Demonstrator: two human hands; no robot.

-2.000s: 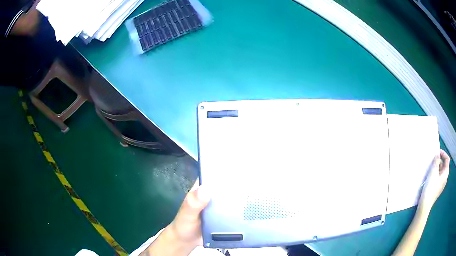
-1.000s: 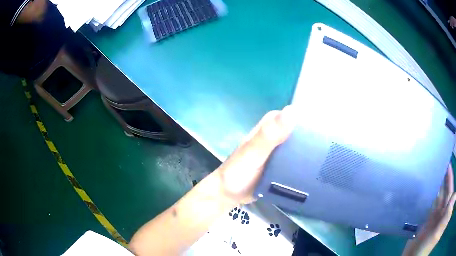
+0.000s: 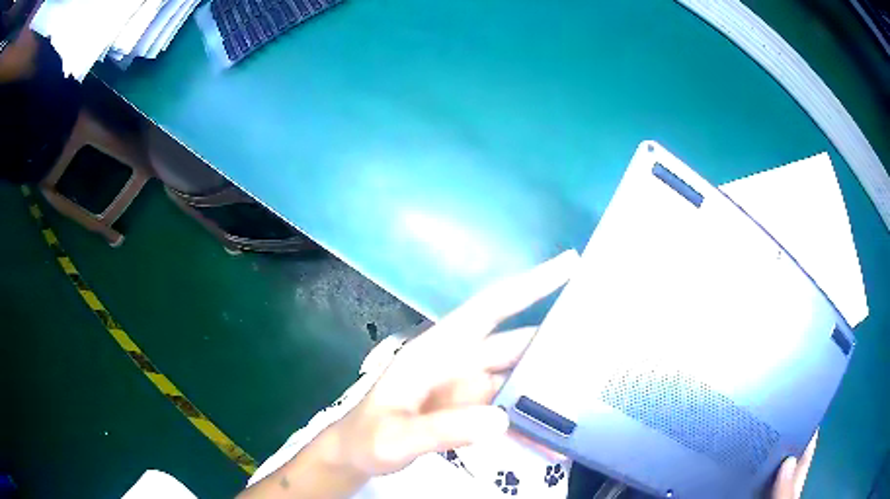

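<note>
A silver-grey laptop or its bottom cover [image 3: 673, 322] is tilted at the right, underside up, with black foot strips and a dotted vent area. My left hand [image 3: 439, 400] is at its lower left corner, thumb near the corner and fingers spread along the left edge; whether it grips is unclear. My right hand [image 3: 792, 478] shows only as fingertips at the lower right edge; the rest is hidden or cut off. A white sheet [image 3: 805, 219] sticks out behind the cover's upper right edge.
A pile of white sheets [image 3: 98, 29] and a sheet of black strips [image 3: 263, 21] lie on the green bench at the upper left. A pale rail [image 3: 810, 78] edges the bench. Stools [image 3: 96, 180] stand at the left, beside a partly visible person [image 3: 34, 107].
The cover has turned from level to tilted, then moved lower. My left hand has shifted down to its lower left corner and its fingers have spread. The white sheet's corner shows again behind the cover.
</note>
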